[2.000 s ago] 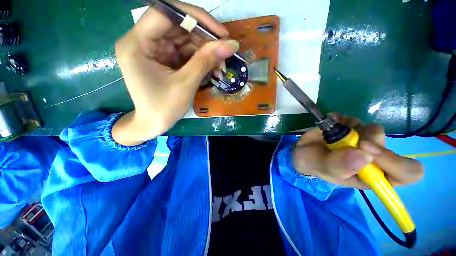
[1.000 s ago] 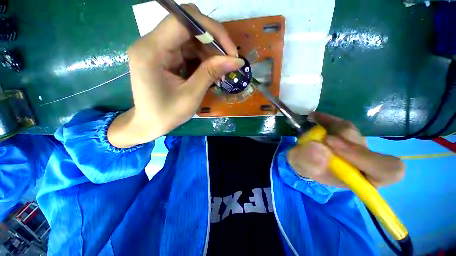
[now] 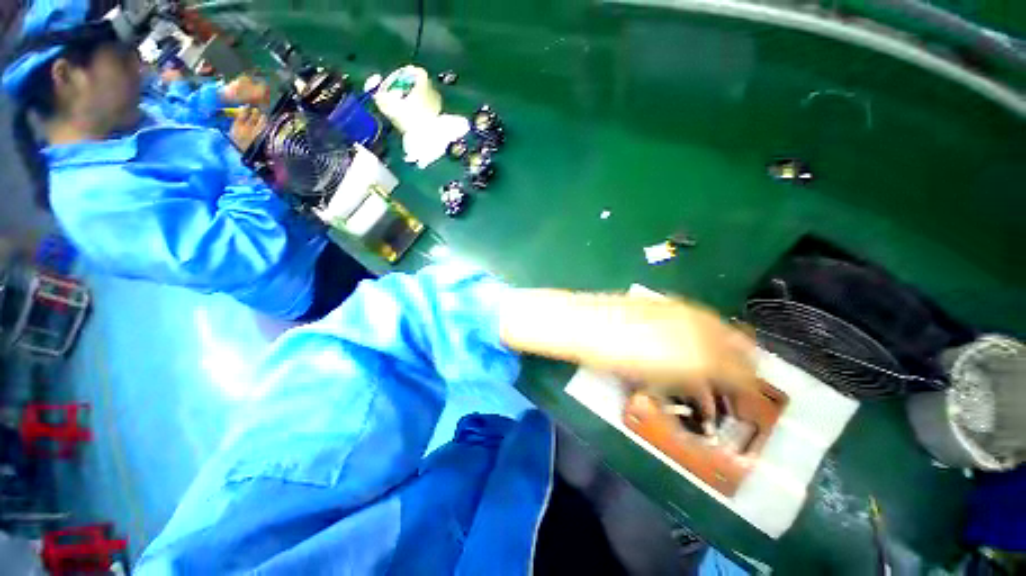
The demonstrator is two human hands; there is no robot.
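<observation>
My left hand (image 3: 692,349) is blurred and lies over the orange-brown fixture plate (image 3: 720,470). Its fingers hide the middle of the plate, and whether they hold anything cannot be made out. A dark part and a grey metal tab (image 3: 737,433) show below the fingers. The plate sits on white paper (image 3: 827,422). My right hand is out of the picture. A thin dark shaft with a yellowish tip, perhaps the soldering iron (image 3: 880,534), shows at the bottom right edge.
A black fan with a wire spiral grille (image 3: 827,338) and a round tin (image 3: 990,405) stand beyond the paper. Small black parts (image 3: 482,163) and a cream roll (image 3: 407,99) lie farther left. Another person in a blue smock (image 3: 169,208) works at far left.
The view has swung left and tilted. My left hand now lies over the fixture, and the tweezers no longer show clearly. My right hand has left the picture.
</observation>
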